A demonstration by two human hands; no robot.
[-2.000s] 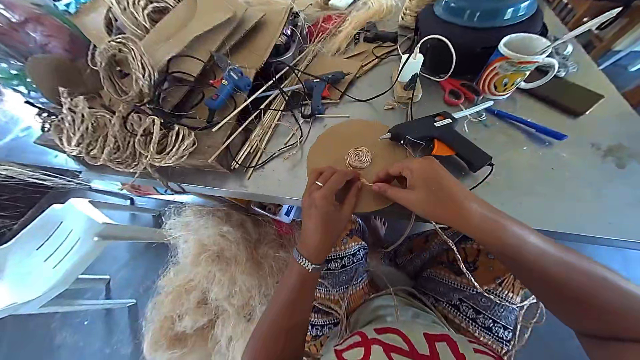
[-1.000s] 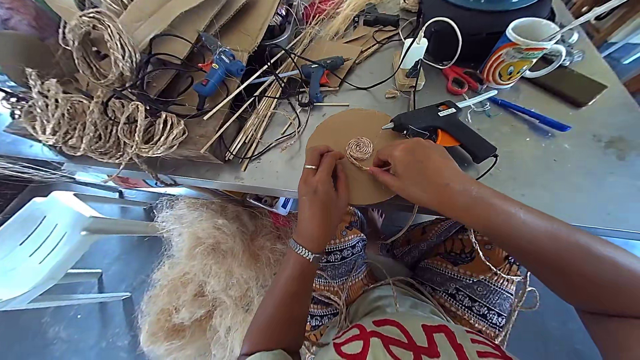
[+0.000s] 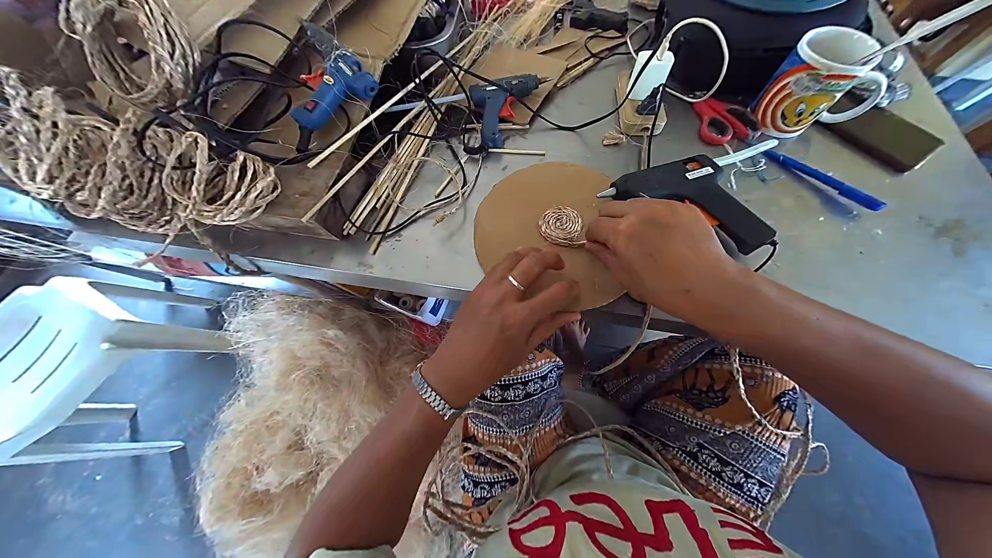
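Observation:
A round cardboard disc [image 3: 511, 205] lies at the table's front edge, with a small spiral of twisted fibre cord [image 3: 560, 225] near its middle. My right hand [image 3: 659, 252] pinches the cord just right of the spiral. Over the disc's lower left part is my left hand [image 3: 523, 306], fingers loosely curled and apart, with nothing seen in them. A black hot glue gun [image 3: 690, 190] lies right of the disc, its nozzle over the disc's edge. More of the cord [image 3: 740, 380] hangs below my right forearm and lies loosely over my lap.
Coiled rope [image 3: 132, 163], a blue tool [image 3: 333, 89], thin sticks [image 3: 395, 178] and a second glue gun [image 3: 500, 101] lie at left. Red-handled scissors [image 3: 721, 120], a mug [image 3: 810, 85] and a blue pen [image 3: 825, 180] are at right. Pale loose fibre [image 3: 302, 418] hangs below the table.
My left hand has come away from the cord beside the spiral and moved down the disc. My right hand has moved up close to the spiral's right side.

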